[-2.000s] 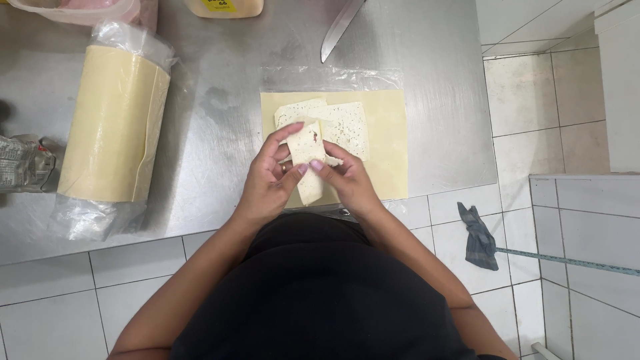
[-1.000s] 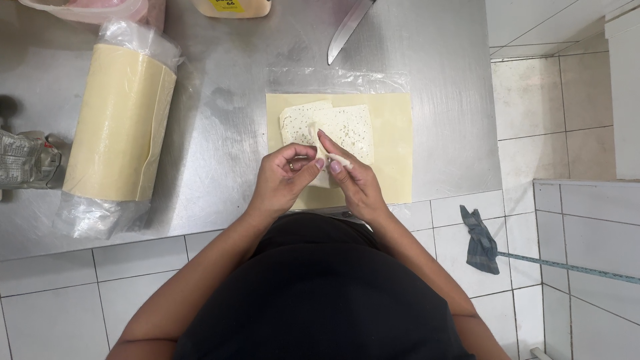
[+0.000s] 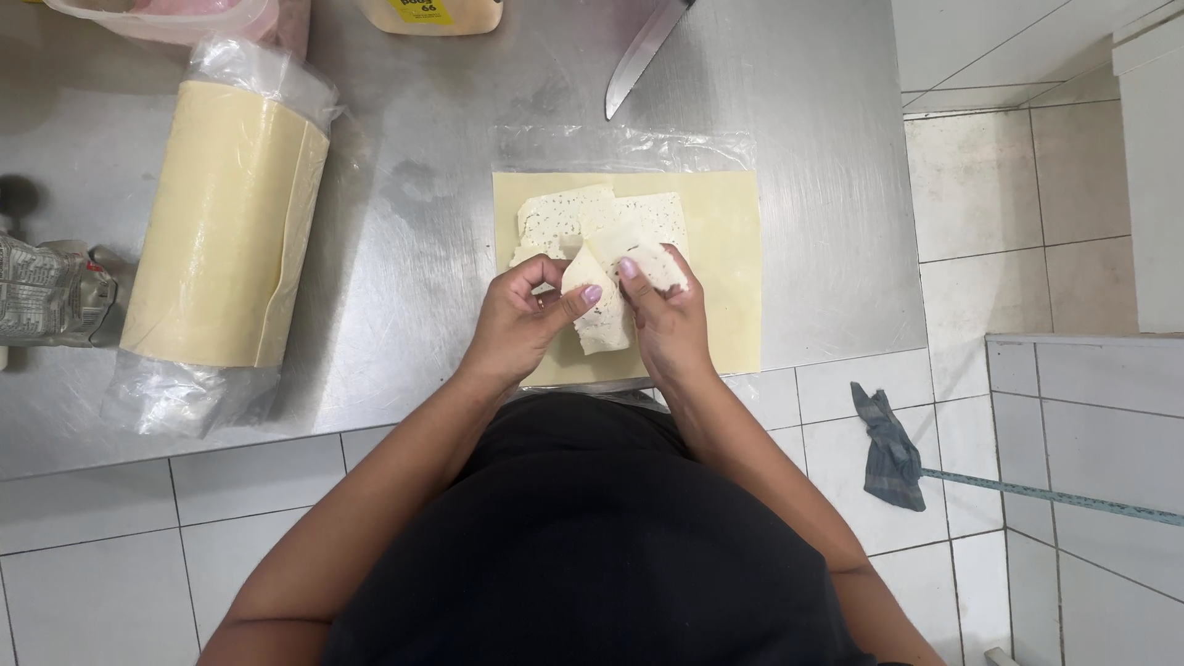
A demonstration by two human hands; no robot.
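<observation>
Before me a yellow dough sheet (image 3: 726, 277) lies on clear plastic film (image 3: 638, 148). Pale cheese slices (image 3: 564, 213) with small holes rest on the sheet, partly overlapping. My left hand (image 3: 532, 319) pinches one side of a thin cheese slice (image 3: 597, 301) between thumb and fingers. My right hand (image 3: 666, 314) grips another part of cheese at the right, its thumb on top. The pieces between the hands meet or overlap; whether they are one folded slice or separate slices, I cannot tell. Fingers hide some of the cheese beneath.
A thick roll of yellow dough sheet (image 3: 217, 222) in plastic lies at the left. A knife (image 3: 643, 60) lies beyond the film. A plastic container (image 3: 435, 14), a pinkish tub (image 3: 185, 18) and a silvery packet (image 3: 55, 291) stand or lie farther off. A mop (image 3: 888, 449) is on the floor.
The cheese held in my hands was narrow and bunched a second ago; it is now spread wider between them. My hands have moved slightly apart.
</observation>
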